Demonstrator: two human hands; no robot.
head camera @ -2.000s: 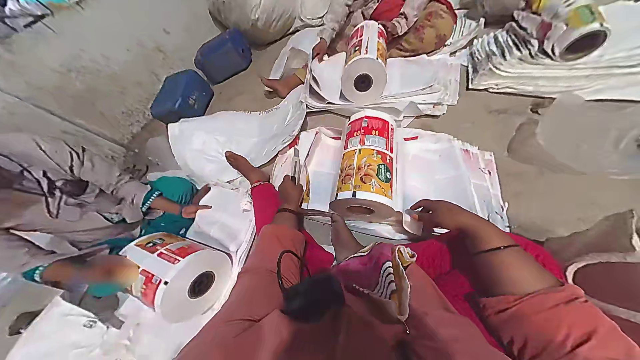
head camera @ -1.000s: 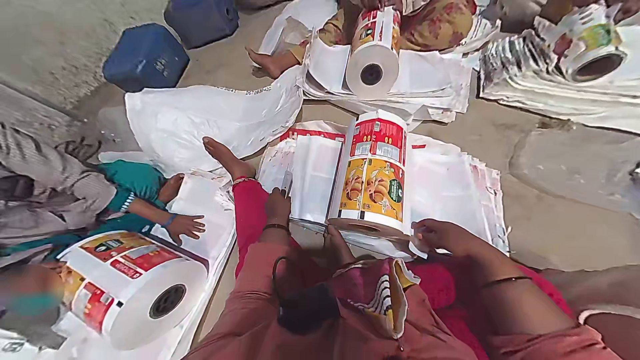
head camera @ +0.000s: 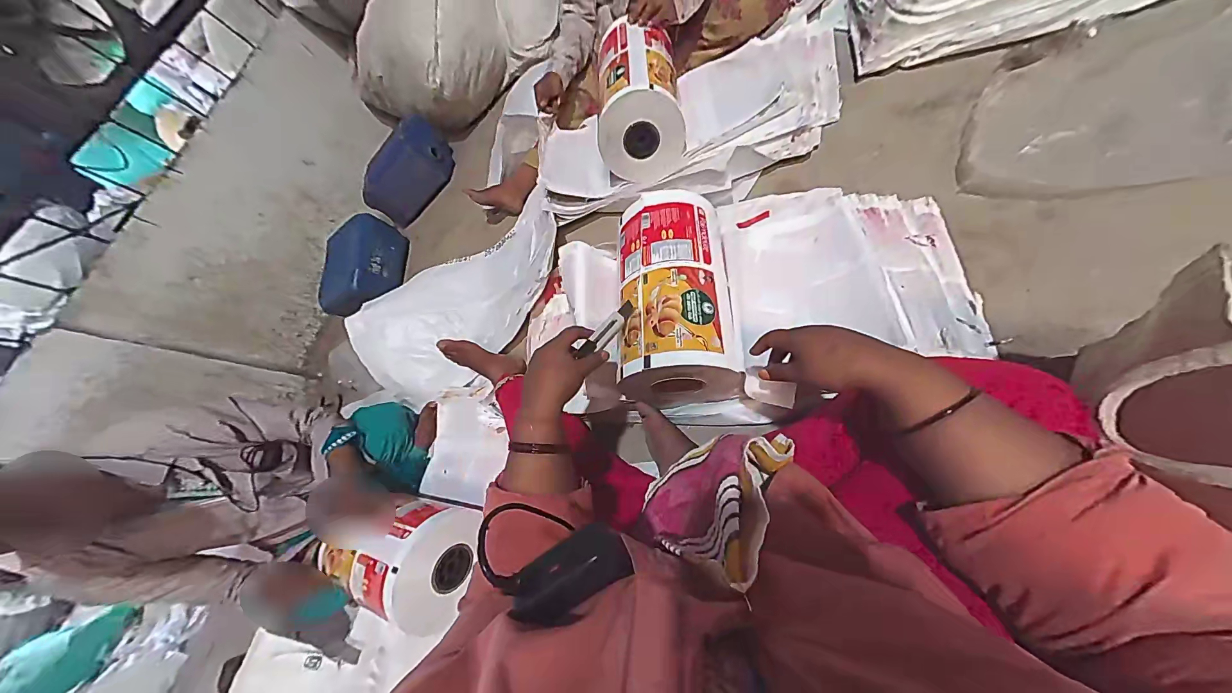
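Note:
A roll of printed packaging film (head camera: pixel 674 298), red and yellow on white, lies in front of me on stacked white sheets (head camera: pixel 818 269), its cut end toward me. My left hand (head camera: pixel 563 371) is raised at the roll's left side, its fingers closed on a small thin tool with a dark tip (head camera: pixel 608 330); whether it is a blade or a brush I cannot tell. To the right of the roll's near end is my right hand (head camera: pixel 808 358), fingers bent, at a small white flap (head camera: pixel 770 390); whether it grips the flap is unclear.
People work at similar film rolls, one ahead (head camera: pixel 640 120) and one at lower left (head camera: pixel 438 568). Two blue plastic jerrycans (head camera: pixel 364 262) stand by the wall at left, near a stuffed white sack (head camera: pixel 433 58). A round-rimmed container (head camera: pixel 1169 414) is at far right.
My left hand has risen from beside my leg to the roll's left side, and the tool now shows in it. The view has shifted considerably.

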